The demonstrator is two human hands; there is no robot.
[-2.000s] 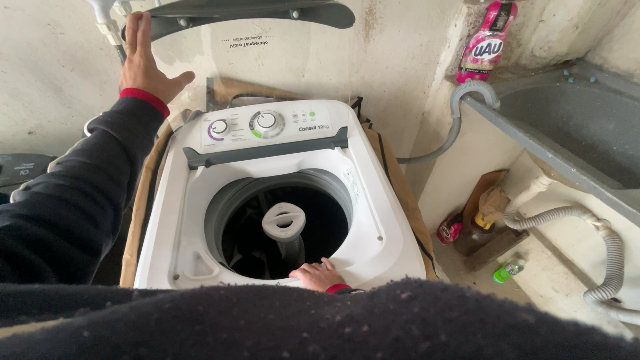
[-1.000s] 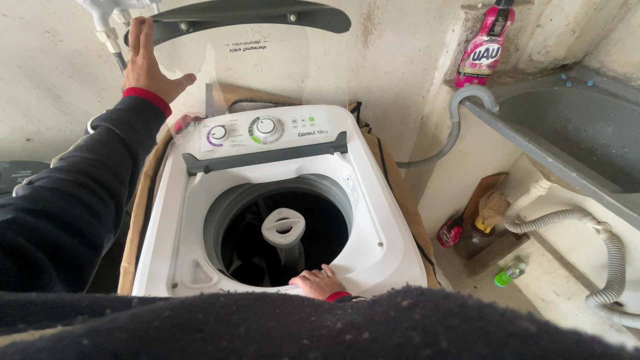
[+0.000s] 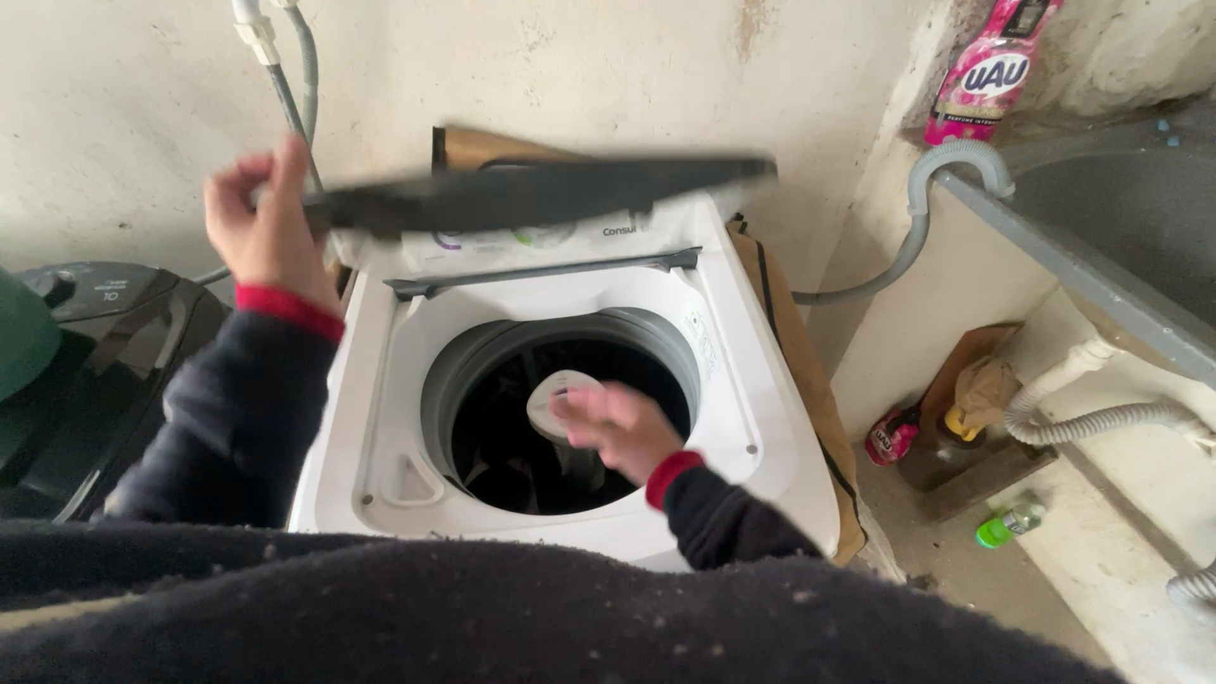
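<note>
A white top-loading washing machine [image 3: 798,503] stands in front of me, its round tub open around a white-capped agitator [image 3: 560,404]. Dark contents fill the tub, too shadowed to identify. The lid's dark edge [image 3: 541,195] is blurred and hangs tilted over the control panel, hiding part of the dials. My left hand [image 3: 266,218], fingers bent, is at the left end of this edge; blur hides whether it grips it. My right hand [image 3: 617,423] hovers over the tub beside the agitator cap, fingers apart and holding nothing; contact with the cap cannot be made out.
A dark appliance [image 3: 123,332] with a green object on it is at the left. At right are a grey sink [image 3: 1092,275] with a grey hose [image 3: 912,237] hooked over its edge, a pink bottle [image 3: 988,76], and lower down a corrugated pipe [image 3: 1092,423] and a green-capped bottle [image 3: 1012,524].
The lid's edge has come down from high against the wall to over the control panel, and my left hand has lowered too. My right hand has left the tub's front rim for above the tub.
</note>
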